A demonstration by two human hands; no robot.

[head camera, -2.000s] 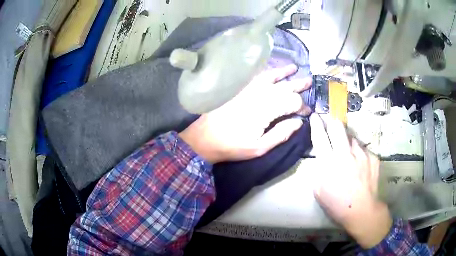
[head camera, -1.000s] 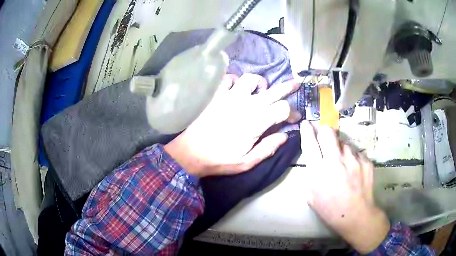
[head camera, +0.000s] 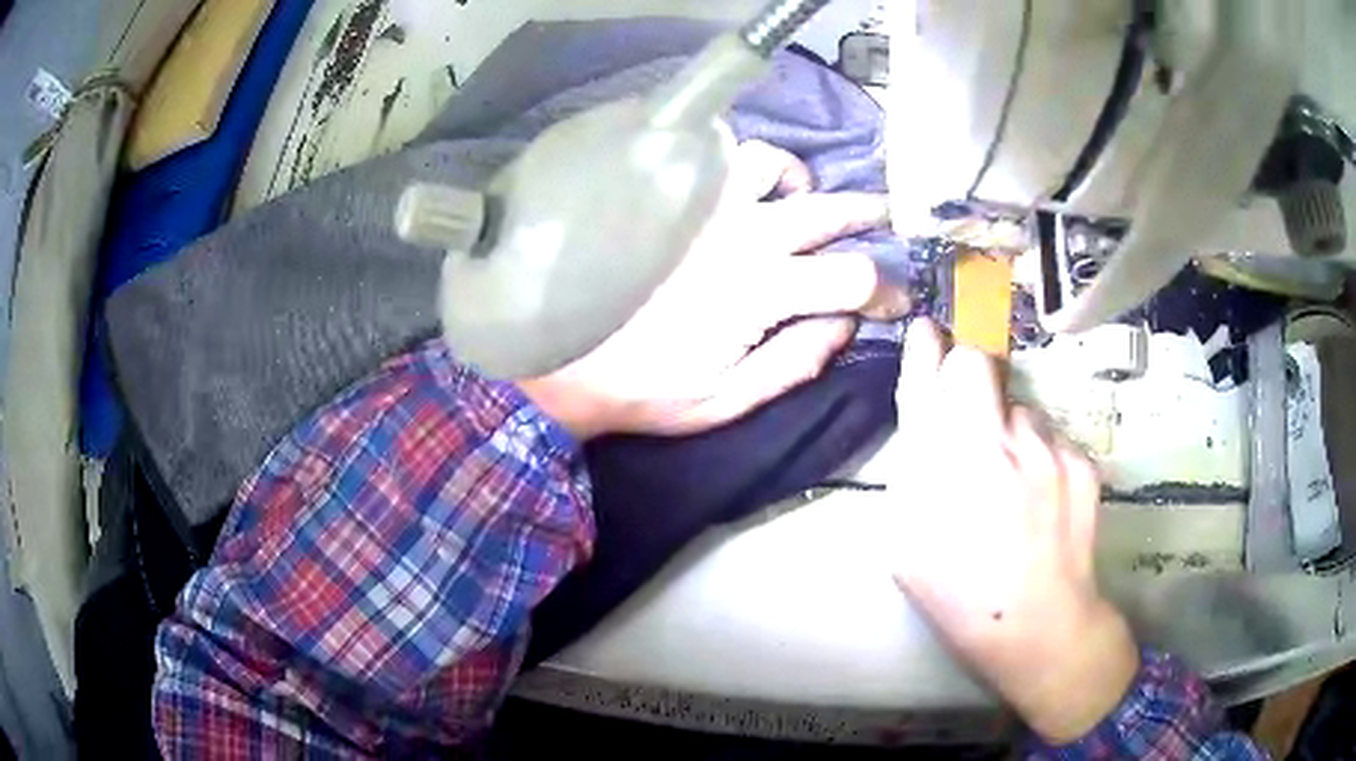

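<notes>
A garment piece, grey on one face and dark navy on the other, lies over the machine table and hangs off its front left edge. My left hand lies flat on the cloth with fingers spread, partly hidden by the lamp head. My right hand has its fingertips at the cloth's edge beside the yellow-orange guide; whether they pinch the cloth is not clear. The presser foot area is just left of the guide, in glare.
The lamp head hangs over my left hand. The cream machine head fills the upper right, with a dark knob. A blue board and beige cloth bundle stand left. The table's front edge curves below.
Both hands stay close to the needle area. Since one second ago, my left hand and sleeve appear slightly higher in view and the near dark cloth has shifted a little. The camera view has also moved.
</notes>
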